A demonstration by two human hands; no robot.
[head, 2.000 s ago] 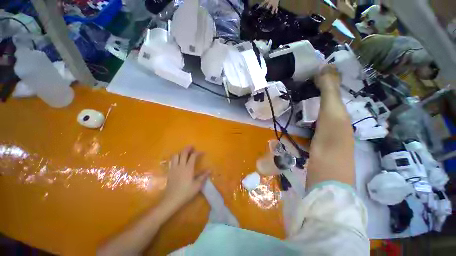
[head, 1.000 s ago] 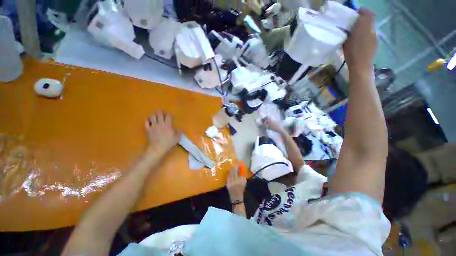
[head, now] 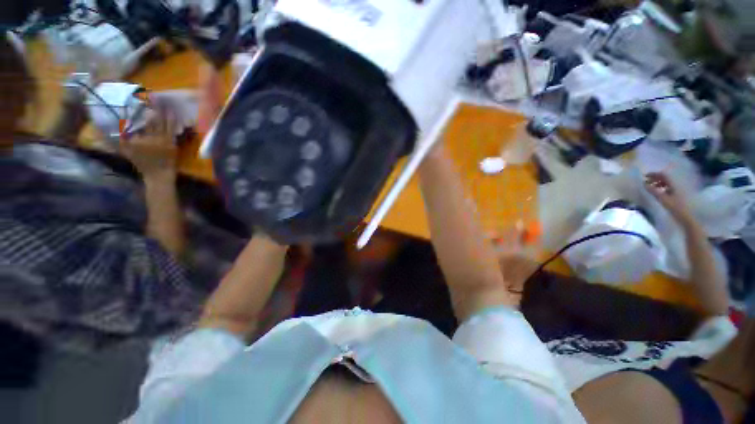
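Observation:
A white security camera (head: 422, 41) is held up close in front of me, its black rounded head (head: 281, 153) turned toward me. The head shows a ring of small round lights. One flat white antenna sticks out down to the right, and another edge shows at the left. My left hand (head: 271, 242) is at the underside of the black head, its fingers hidden behind it. My right hand (head: 435, 161) is behind the white body and antenna, mostly hidden. The camera hangs in the air between both forearms.
The orange bench (head: 488, 199) lies behind, with a cotton wad (head: 492, 165) on it. A neighbour at right is beside a white camera unit (head: 617, 244) with a black cable; an orange tool (head: 530, 232) is near. Another person's hand (head: 153, 149) is at left. Units are piled at upper right.
The camera unit, raised at upper right in my right hand before, is now close in front of me. My left hand has left the bench and come to it. The view has turned.

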